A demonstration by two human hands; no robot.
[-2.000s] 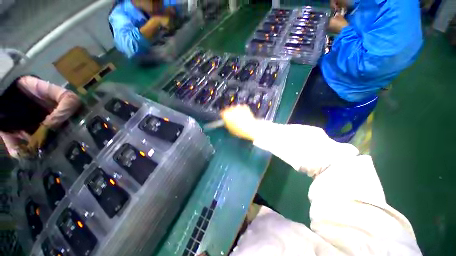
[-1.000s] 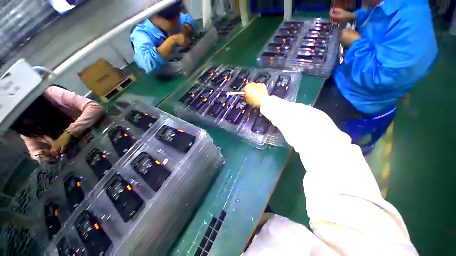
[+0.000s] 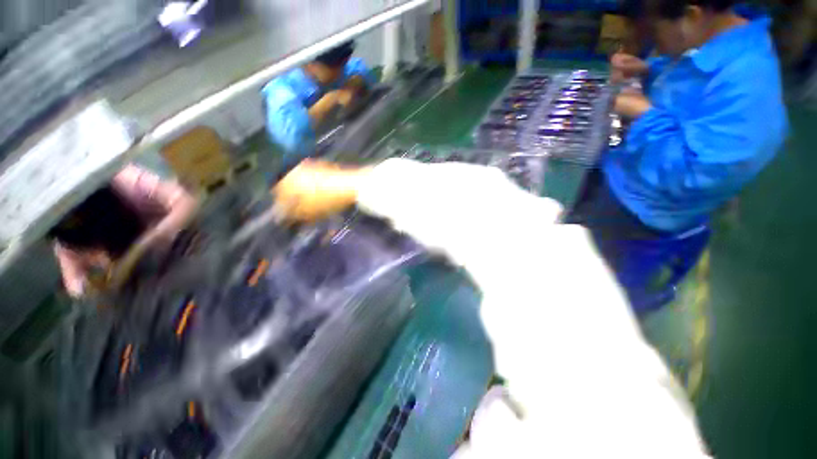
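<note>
My right hand (image 3: pixel 315 190) is blurred, reaching over the far end of the near tray stack (image 3: pixel 336 359). Its fingers do not show clearly, and I cannot tell what it holds or whether it touches anything. The stack's top tray holds several black device housings (image 3: pixel 240 305) with orange marks, smeared by motion. A liner sheet with dark rectangles (image 3: pixel 391 430) lies on the green bench right of the stack, cut off by the bottom edge. My left hand is not in view.
Further trays of housings (image 3: pixel 546 116) stand along the bench (image 3: pixel 448 305). My sleeve covers much of the middle tray. A person in blue (image 3: pixel 699 134) sits at the right, another in blue (image 3: pixel 291 108) across, and one in pink (image 3: pixel 152 197) at the left.
My right hand has moved left from above the middle tray to the near stack, and my arm now crosses the middle tray. The pale stick seen in it earlier is no longer distinct. The view has shifted.
</note>
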